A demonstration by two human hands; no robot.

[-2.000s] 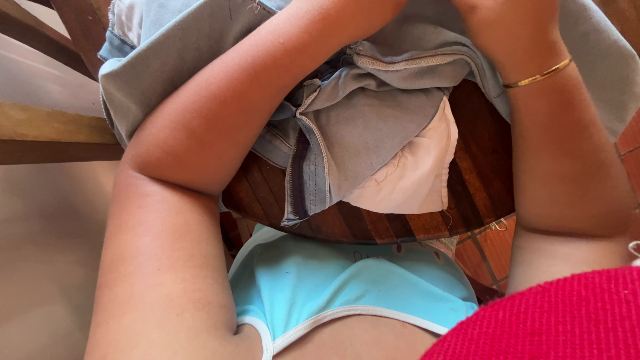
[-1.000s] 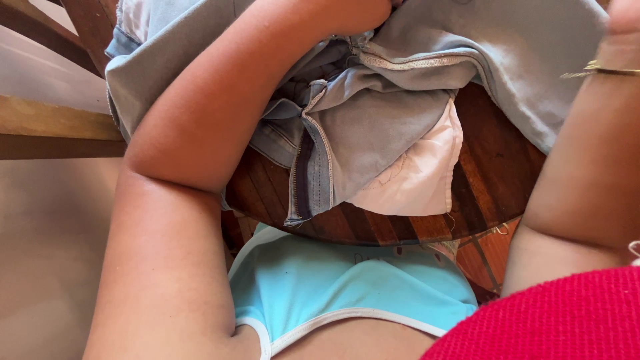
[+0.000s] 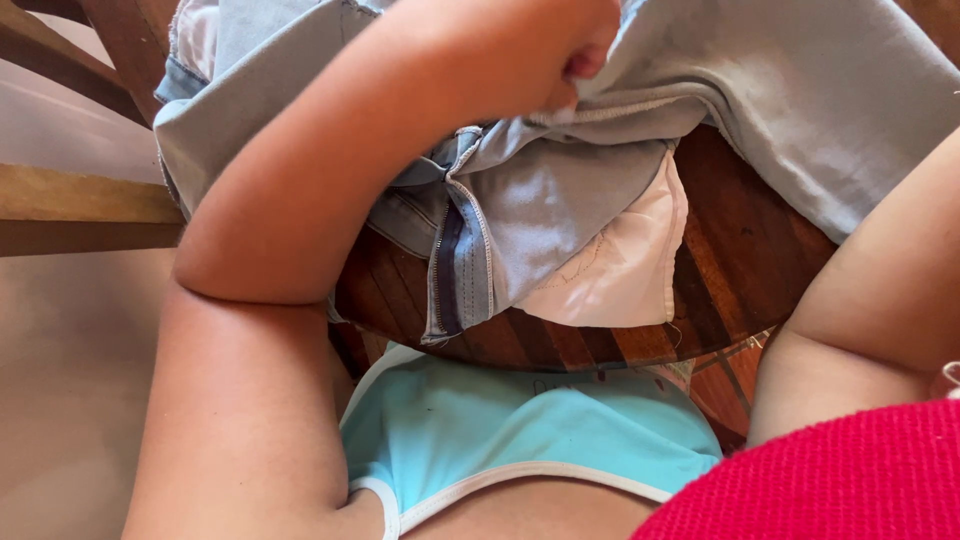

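A grey-blue denim garment [image 3: 795,97], with its seams and pale pocket lining [image 3: 615,274] showing, lies spread over a round table of striped dark wood [image 3: 720,262]. Its open zipper [image 3: 445,270] hangs near the table's front edge. My left arm reaches across the cloth from the left. At the top centre, my left hand [image 3: 589,56] has its fingers curled on the garment beside a stitched seam; the top edge of the view cuts off part of the hand. Only my right forearm and upper arm show at the right edge, the hand being out of view.
Wooden bars [image 3: 82,199] of a piece of furniture stand at the left. Below the table edge are my light blue garment with white trim [image 3: 540,435] and reddish floor tiles [image 3: 724,382]. Red knitted fabric [image 3: 840,472] covers the lower right corner.
My right hand, at the garment near the top two seconds ago, has moved off to the right and out of view. My left hand has shifted slightly right along the cloth.
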